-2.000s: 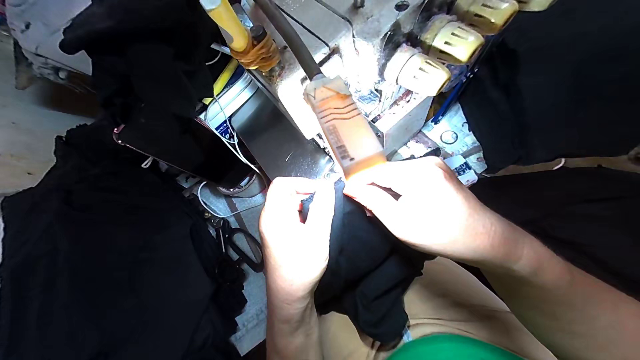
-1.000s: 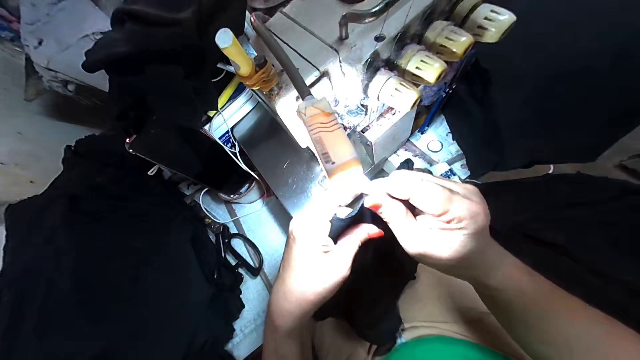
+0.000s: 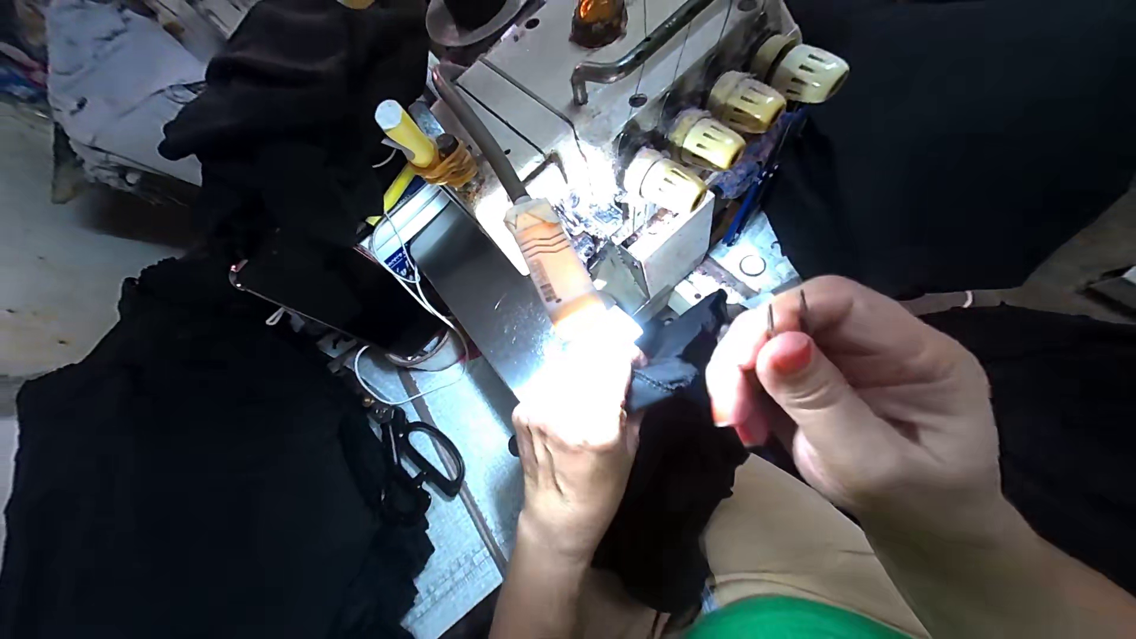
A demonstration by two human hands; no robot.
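My left hand (image 3: 577, 426) grips a piece of black fabric (image 3: 667, 377) just below the lit lamp head (image 3: 555, 262) of the overlock sewing machine (image 3: 612, 53); glare washes out its fingers. The rest of the fabric hangs down over my lap. To the right, my right hand (image 3: 852, 399) is raised apart from the cloth. Between its thumb and fingers is a small thin metal tool, with two dark tips (image 3: 787, 311) sticking up, possibly tweezers; its body is hidden in the hand.
Black-handled scissors (image 3: 426, 461) lie on the machine table (image 3: 461, 541) at left. Near them are a dark phone (image 3: 328, 297), a round container with white cord and a large black cloth (image 3: 177, 479). Cream tension dials (image 3: 666, 177) line the machine. More black fabric (image 3: 950, 142) lies at right.
My right hand has moved right, away from my left hand and the fabric, and the thin metal tips now show in it. My left hand stays at the fabric below the lamp.
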